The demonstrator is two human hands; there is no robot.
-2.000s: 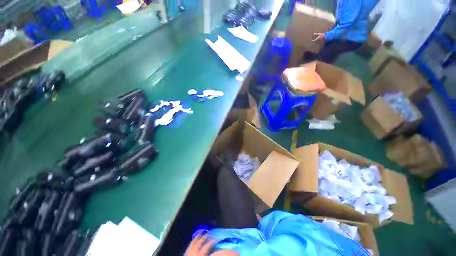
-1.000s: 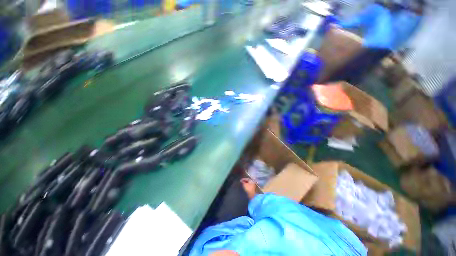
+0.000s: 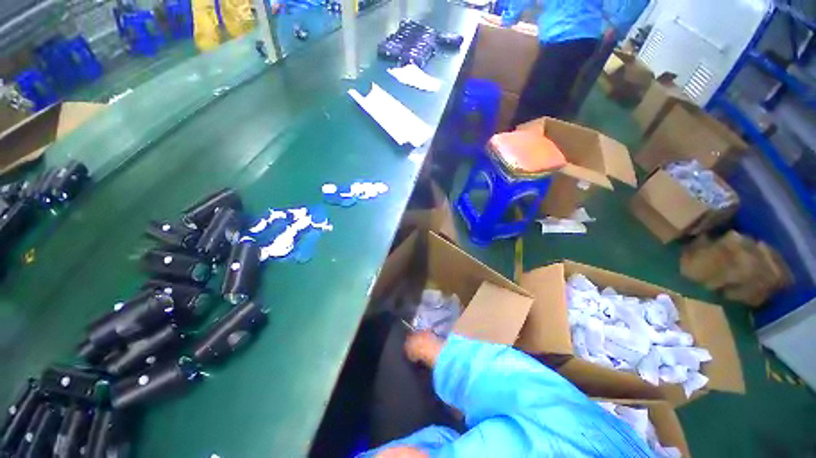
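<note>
Black cylindrical units (image 3: 139,344) lie heaped on the green bench at left, several with a small white dot. Loose round discs (image 3: 291,233), white and blue, lie right of them. My right hand (image 3: 424,347), in a light blue sleeve, is at the near side of an open carton (image 3: 490,313), just below white packets (image 3: 436,311) inside it. Its fingers are blurred, so I cannot tell whether it holds anything. My left hand (image 3: 403,453) is cut off by the bottom edge, with only a sliver showing; its fingers are hidden.
A fuller carton of white packets (image 3: 626,335) stands right of the first, with another below it. A blue stool (image 3: 505,201) with an orange top stands beyond. White strips (image 3: 391,116) lie on the bench. A person in blue (image 3: 568,36) stands at the far end.
My right hand has come out over the carton side, then shifted slightly down and left in the picture. The view has shifted, and the white sheet stack has left the bottom of the picture.
</note>
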